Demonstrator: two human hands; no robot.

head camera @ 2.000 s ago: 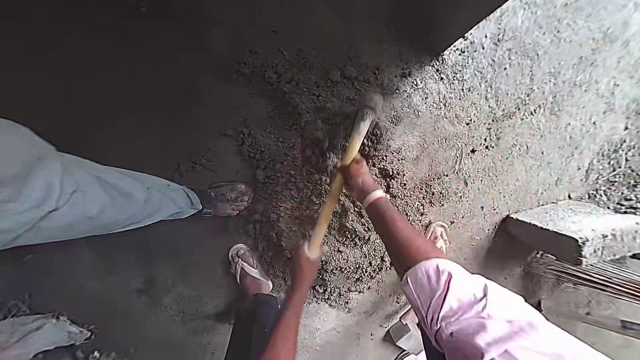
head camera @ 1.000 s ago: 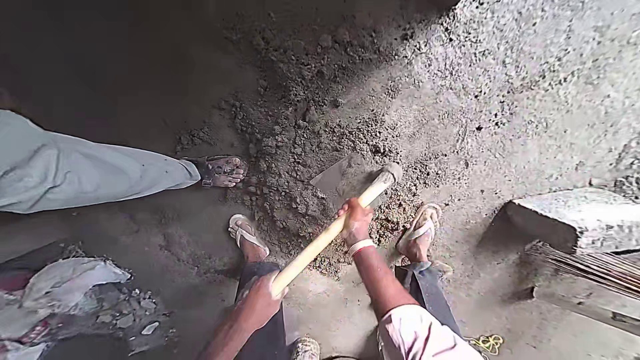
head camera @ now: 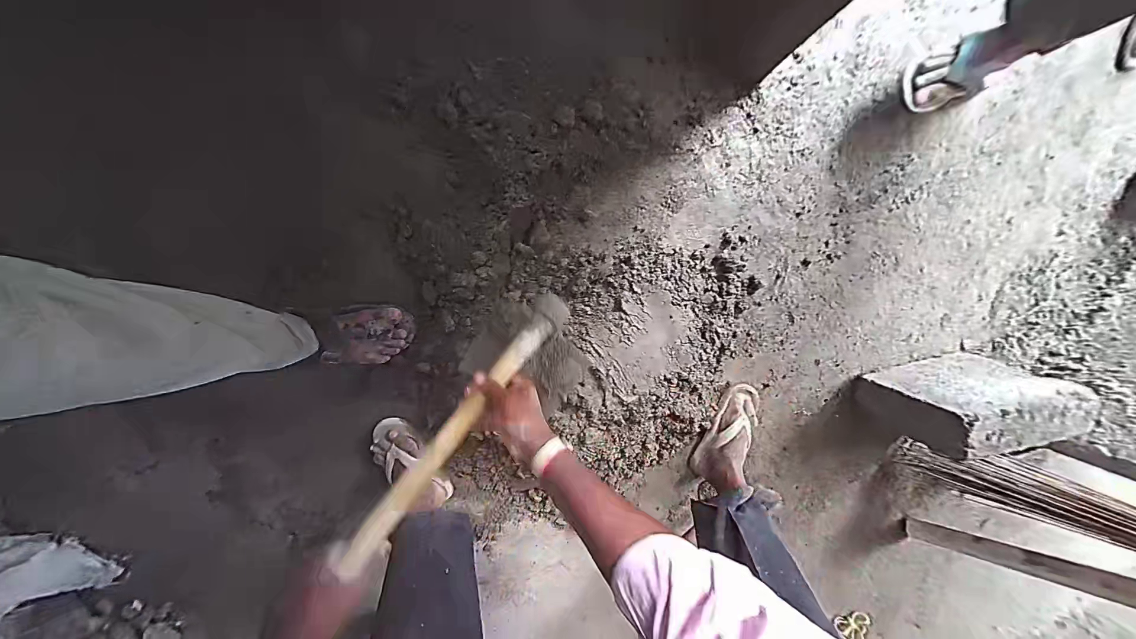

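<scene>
My right hand (head camera: 513, 410), with a pale band at the wrist, grips the wooden handle (head camera: 444, 444) of a hoe near its head. Lower on the same handle is my left hand (head camera: 328, 590), blurred but closed around the end part. The metal hoe head (head camera: 552, 311) is at the handle's upper end, over a spread heap of grey, gravelly wet mix (head camera: 674, 355). Its blade is blurred and blends into the mix. The heap lies in front of and between my sandalled feet.
Another person's bare foot (head camera: 371, 335) stands left of the heap. A further person's sandalled foot (head camera: 936, 82) is at the top right. A concrete block (head camera: 985, 399), a bundle of thin rods (head camera: 1021, 493) and a plank (head camera: 1021, 564) lie at right. A pale sack (head camera: 53, 568) lies lower left.
The hoe and both hands have shifted left relative to my feet since one second ago. A sandalled foot has come into view at the top right.
</scene>
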